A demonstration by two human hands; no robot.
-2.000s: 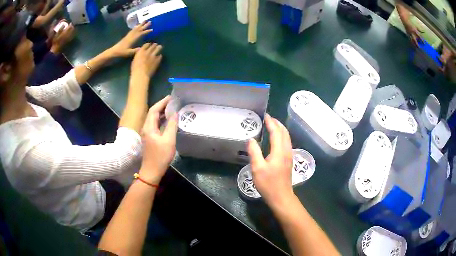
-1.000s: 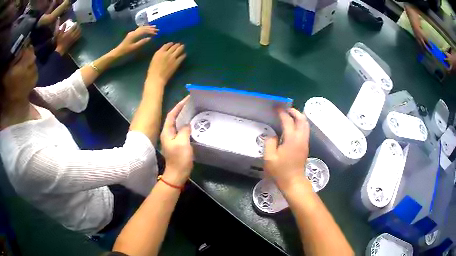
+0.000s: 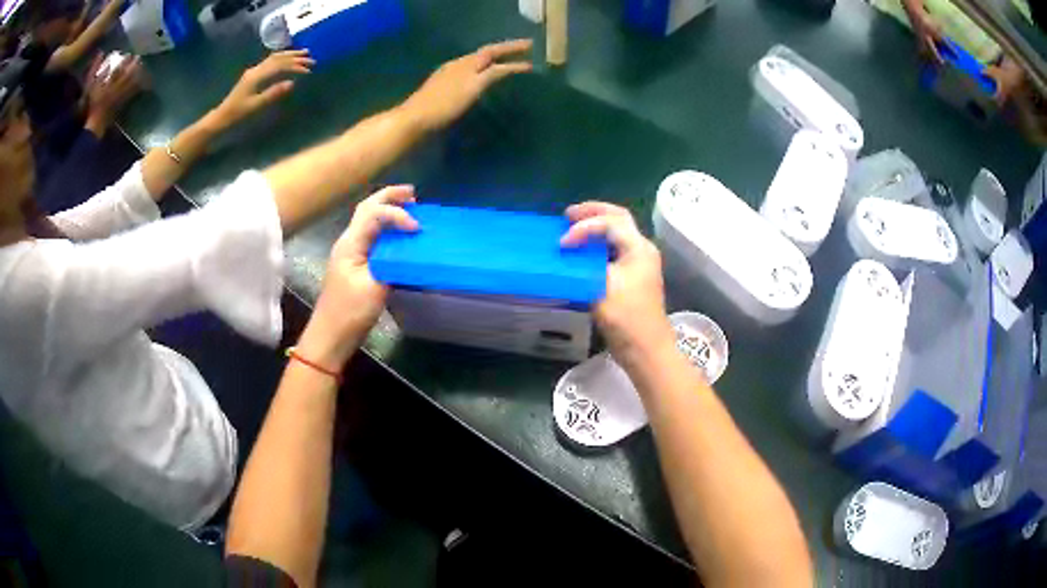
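Observation:
A retail carton (image 3: pixel 488 258) with a blue lid and white printed side is held near the table's edge, its lid folded down over the opening. The unit inside is hidden. My left hand (image 3: pixel 362 262) grips the carton's left end, fingers on the lid. My right hand (image 3: pixel 623 270) grips its right end, fingers on the lid. An oval white cover (image 3: pixel 599 402) lies on the table, partly under my right forearm.
Several oval plastic units (image 3: pixel 735 245) lie to the right on the green table (image 3: pixel 482 138). Open cartons (image 3: pixel 953 379) stand at the far right. A neighbour's arm (image 3: pixel 356 149) reaches over the table from the left. A person's hands hold a carton at top right.
The carton's raised lid has come down and covers the white unit. The neighbour's arm has stretched further right across the table.

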